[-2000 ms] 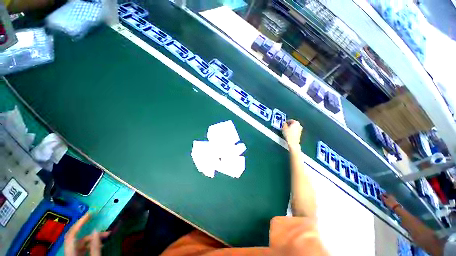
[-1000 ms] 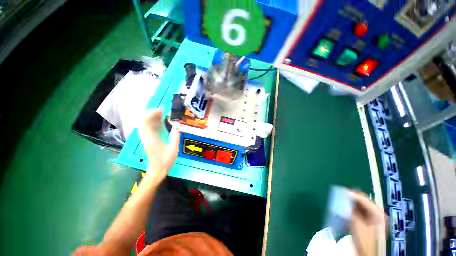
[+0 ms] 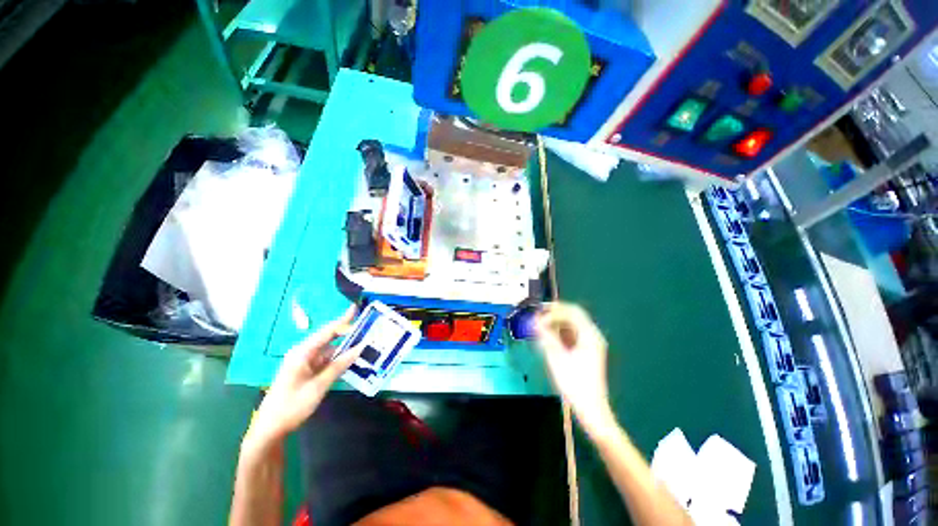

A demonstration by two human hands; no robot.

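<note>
My left hand (image 3: 298, 382) grips a flat panel (image 3: 379, 349) with a pale rim and dark markings, tilted in front of the press's blue front housing. My right hand (image 3: 576, 354) is over the right front corner of the press table, fingers curled close together beside a small dark purple-blue patch. It is slightly blurred, and I cannot tell whether it holds anything. Another panel (image 3: 409, 216) stands tilted in the brown-orange fixture (image 3: 401, 269) at the left of the pale press bed (image 3: 483, 221). Red buttons (image 3: 458, 329) are on the housing, below the bed.
A black bin (image 3: 134, 247) with white sheets stands on the floor at left. The control box (image 3: 710, 92) and green number plate (image 3: 527, 70) overhang at the top. White sheets (image 3: 710, 473) lie on the green bench at lower right. Panels (image 3: 766, 318) line the rail at right.
My left hand, empty and raised beside the press before, now grips a panel lower down. My right hand has moved left from near the white sheets, where it held a blurred panel.
</note>
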